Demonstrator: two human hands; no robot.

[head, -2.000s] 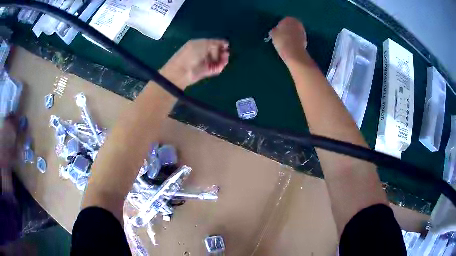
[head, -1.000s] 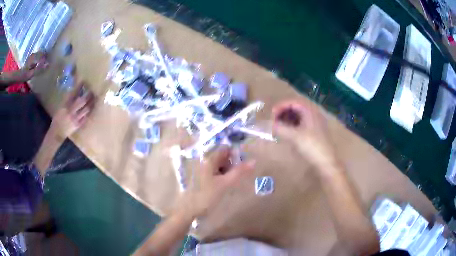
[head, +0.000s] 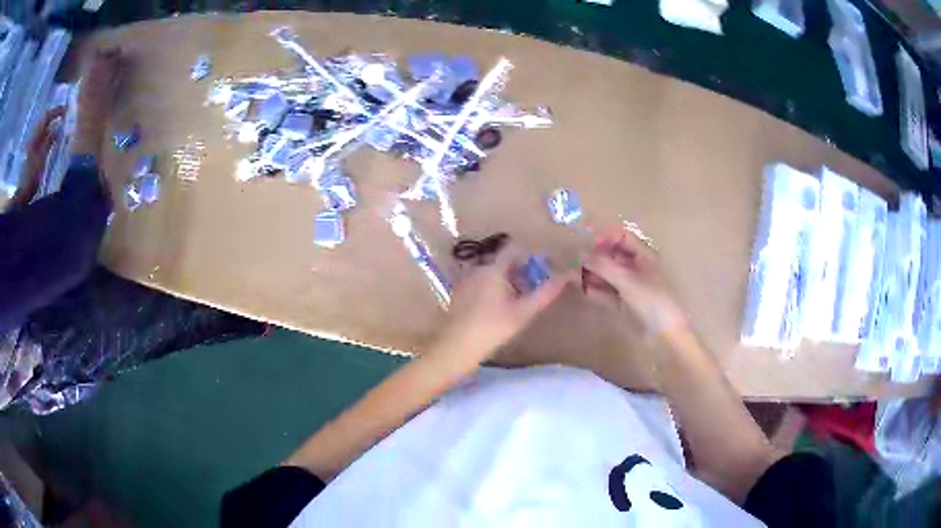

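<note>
My left hand (head: 500,301) is over the brown bench (head: 660,134), holding a small blue bagged piece (head: 533,273) at its fingertips. My right hand (head: 622,273) is just to the right, close to it, fingers bent; whether it holds anything I cannot tell. Another small blue packet (head: 564,205) lies just beyond the hands. A short black coiled cable (head: 481,248) lies left of my left hand. A bagged stick part (head: 421,253) lies left of the cable. The mixed parts pile (head: 361,119) of clear sleeves, blue packets and black cables lies farther back.
White insert trays (head: 815,258) stand in an overlapping row at the right. A person's dark sleeve (head: 52,242) and hands are at the left, near more trays (head: 23,103). White boxes or trays (head: 854,57) lie on the dark green surface (head: 619,31) behind. Loose blue packets (head: 144,189) lie at the left.
My hands have moved from the green surface to the bench and come together near my body. A blue piece now shows in my left hand. The view has shifted, bringing the right-hand tray row into view.
</note>
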